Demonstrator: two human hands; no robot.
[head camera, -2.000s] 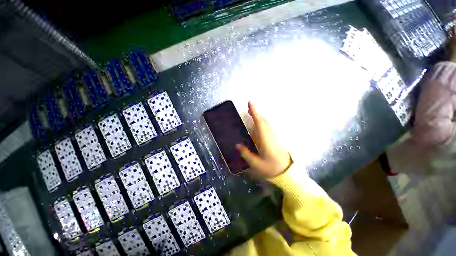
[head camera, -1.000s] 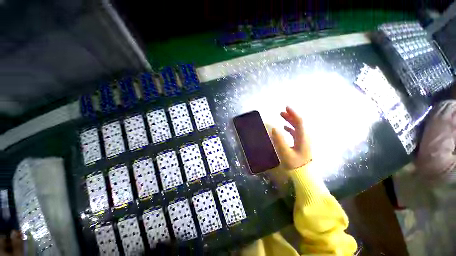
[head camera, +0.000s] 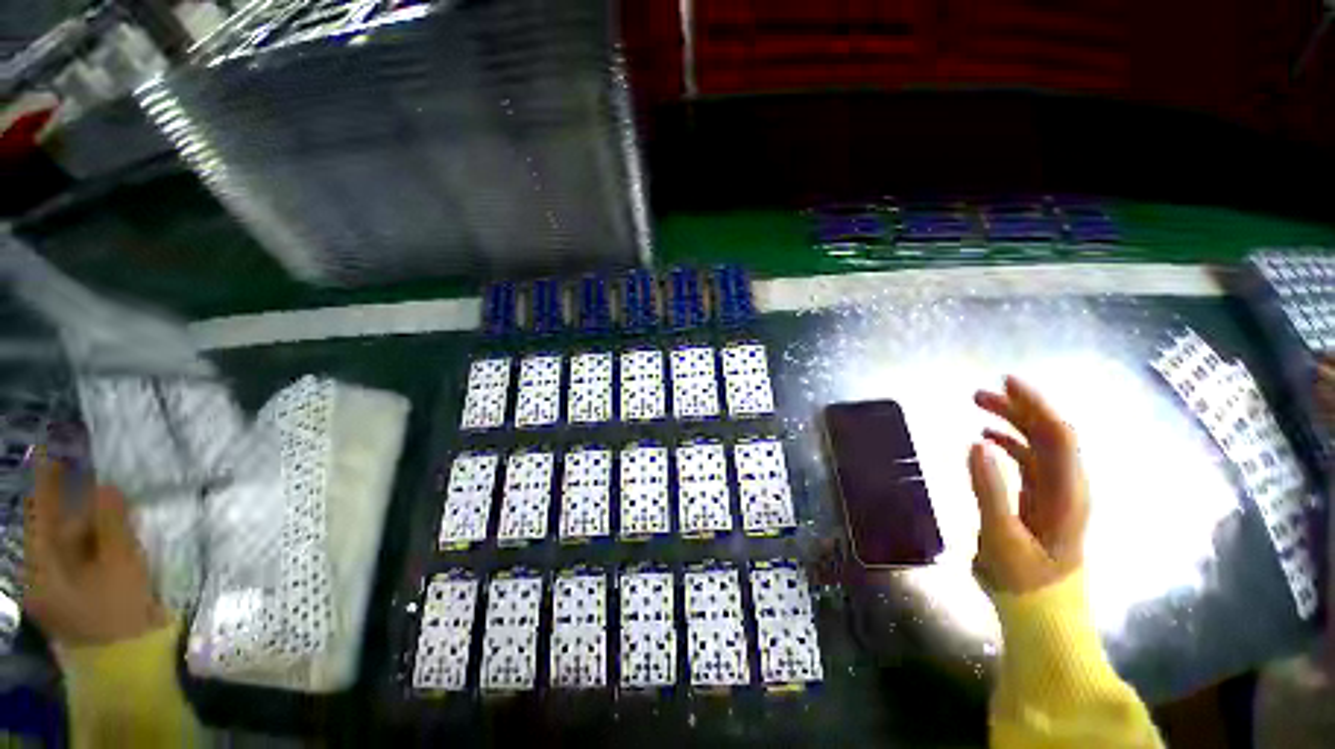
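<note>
Boards covered with white dotted dome sheets (head camera: 644, 493) lie in three rows on the dark green bench. A row of uncovered blue boards (head camera: 593, 303) lies behind them. My left hand (head camera: 91, 549) is blurred at the far left, beside a blurred whitish sheet (head camera: 154, 417); its grip is unclear. My right hand (head camera: 1037, 490) is raised and empty, fingers apart and slightly curled, right of the smartphone (head camera: 884, 483), which lies on the bench.
A stock of dotted dome sheets (head camera: 300, 512) lies on a cloudy bag (head camera: 369, 454) at left. Stacked trays (head camera: 425, 154) stand at back left. More dotted sheets (head camera: 1244, 439) lie at right, past strong glare. Blue boards (head camera: 966, 227) lie beyond the pale strip (head camera: 996, 284). Another person's hand (head camera: 1325, 392) shows at right.
The view has swung left, bringing my left hand and the blurred sheet clearly into the picture. My right hand has left the phone's surface and opened; the phone lies on the bench.
</note>
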